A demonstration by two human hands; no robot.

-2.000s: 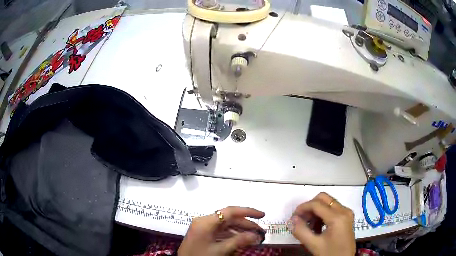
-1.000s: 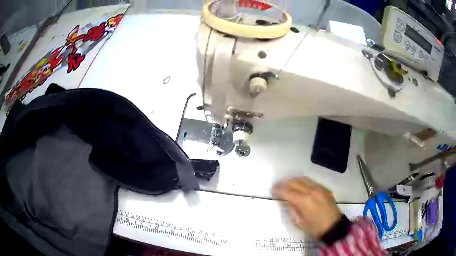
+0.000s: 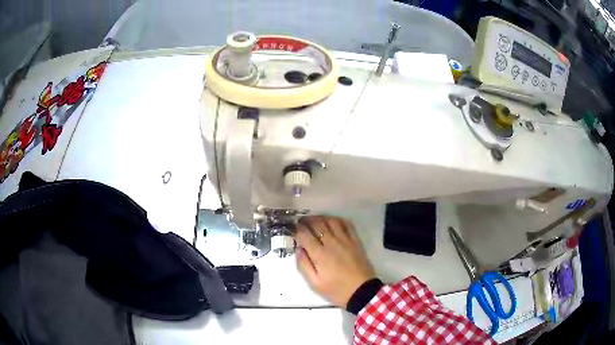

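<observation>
The cream sewing machine head (image 3: 398,148) spans the view. My right hand (image 3: 332,259), in a red checked sleeve with a black cuff, is at the right side of the presser foot area (image 3: 253,239). Its fingertips are partly hidden behind the small white ribbed knob (image 3: 282,244), so I cannot tell if they hold anything. My left hand is not in view. The black garment (image 3: 101,249), with a grey inner side, lies left of the shiny needle plate (image 3: 219,232), its strip end near the plate's front.
Blue-handled shears (image 3: 491,296) lie at right, by a tray of oddments (image 3: 563,283). A black flat rectangle (image 3: 410,228) lies under the arm. A tape roll (image 3: 270,98) sits on the head. A control panel (image 3: 522,64) stands behind. A flame-like sticker (image 3: 50,111) is at left.
Both hands were together at the front edge; then only my right hand showed, moving inward. It is now at the presser foot area. The view has shifted, showing more of the machine's top.
</observation>
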